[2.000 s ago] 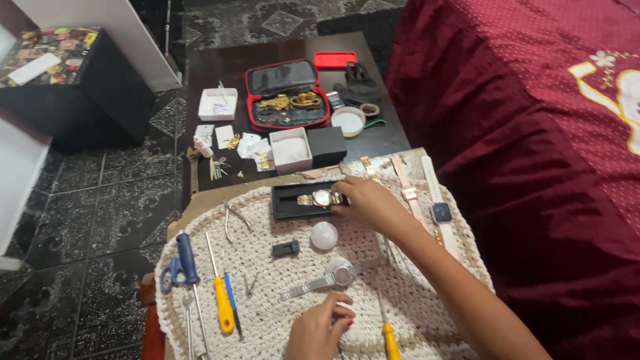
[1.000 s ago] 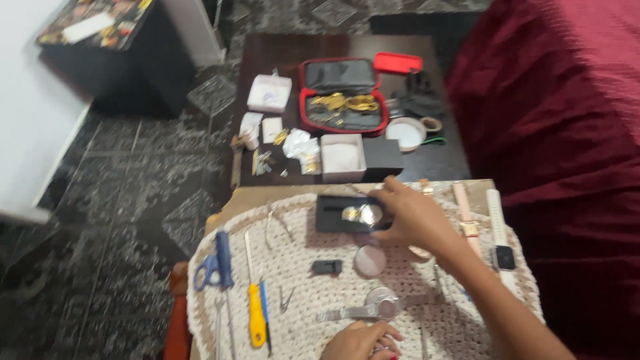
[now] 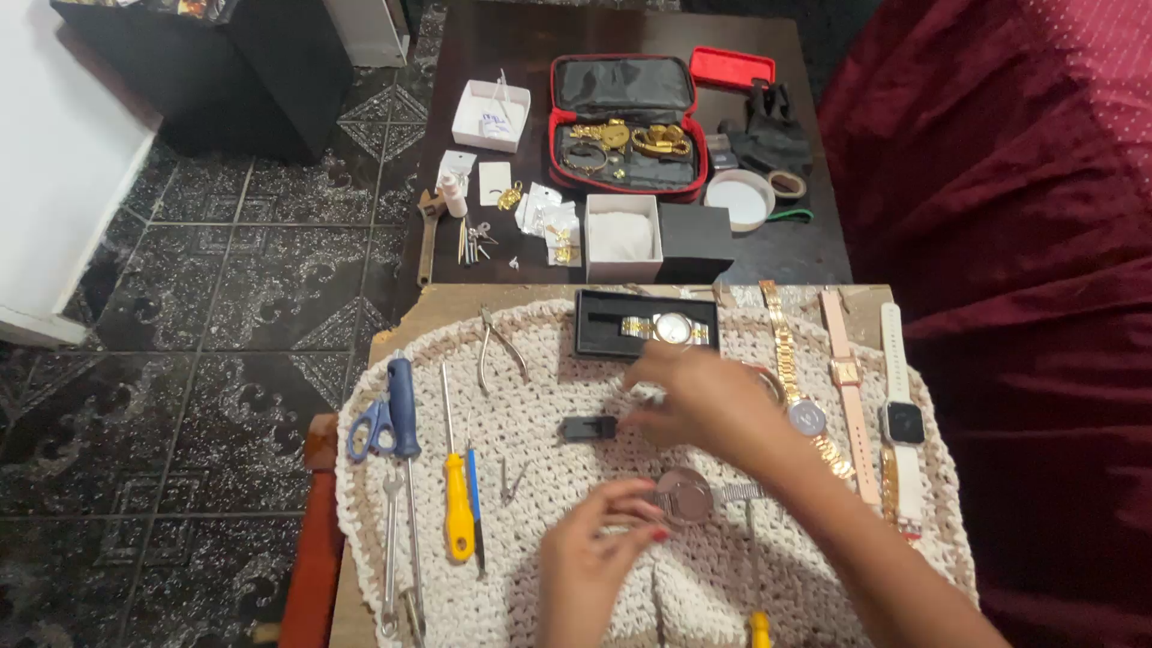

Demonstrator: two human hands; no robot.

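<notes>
My left hand (image 3: pixel 598 549) is at the left side of a mesh-strap wristwatch (image 3: pixel 686 495), its fingertips by the strap; whether they grip it is unclear. The watch's round case looks dark. My right hand (image 3: pixel 715 396), blurred, is over the crocheted mat just below an open black box (image 3: pixel 601 337). A pale round thing (image 3: pixel 643 392) shows under its fingers; a hold on it cannot be confirmed. In the box lies a silver and gold wristwatch (image 3: pixel 672 328). A small black holder (image 3: pixel 588 428) sits left of my right hand.
On the crocheted mat (image 3: pixel 558 378) lie pliers (image 3: pixel 499 346), blue scissors (image 3: pixel 372 430), a yellow-handled screwdriver (image 3: pixel 458 513), tweezers-like pieces (image 3: pixel 512 480) and several watches at right, one with a pink strap (image 3: pixel 839 333). Behind stand a red-edged case (image 3: pixel 630 180) and a white box (image 3: pixel 623 238).
My right hand has moved off the watch in the black box, toward me. The round white piece that lay on the mat is now mostly hidden at my right fingers. The mesh-strap watch's case looks darker.
</notes>
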